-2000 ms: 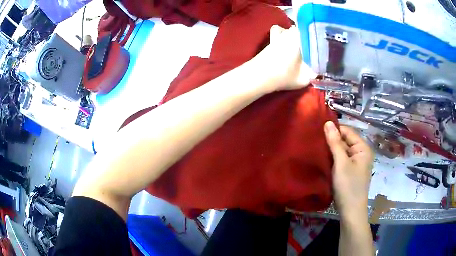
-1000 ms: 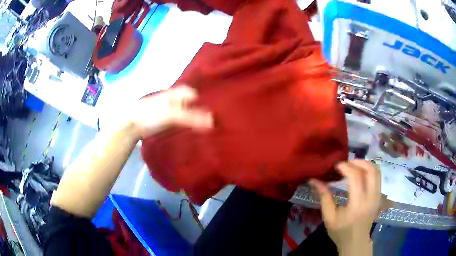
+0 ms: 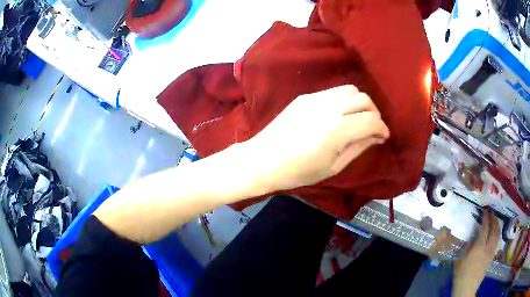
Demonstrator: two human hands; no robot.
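Note:
The dark red garment [image 3: 296, 58] lies bunched over the white table and against the machine's needle area, its lower edge hanging over the table front. A pale stitched line shows on its left part. My left hand [image 3: 331, 133] lies across the middle of the garment, fingers curled into the cloth. My right hand [image 3: 479, 249] is off the garment at the table's front right, its fingertips at a dark tool [image 3: 507, 219], likely snips; whether it grips the tool is unclear. The needle is hidden by cloth.
The sewing machine [image 3: 500, 75], with metal guides and a red strip, stands at the right. A measuring tape [image 3: 395, 225] runs along the front edge. A round red object [image 3: 165, 23] is at upper left. A blue bin [image 3: 87, 226] stands on the floor near piled cloth [image 3: 38, 197].
My left hand has moved from the garment's left side to its middle. My right hand has left the garment's lower right edge and moved right to the dark tool. The view has shifted.

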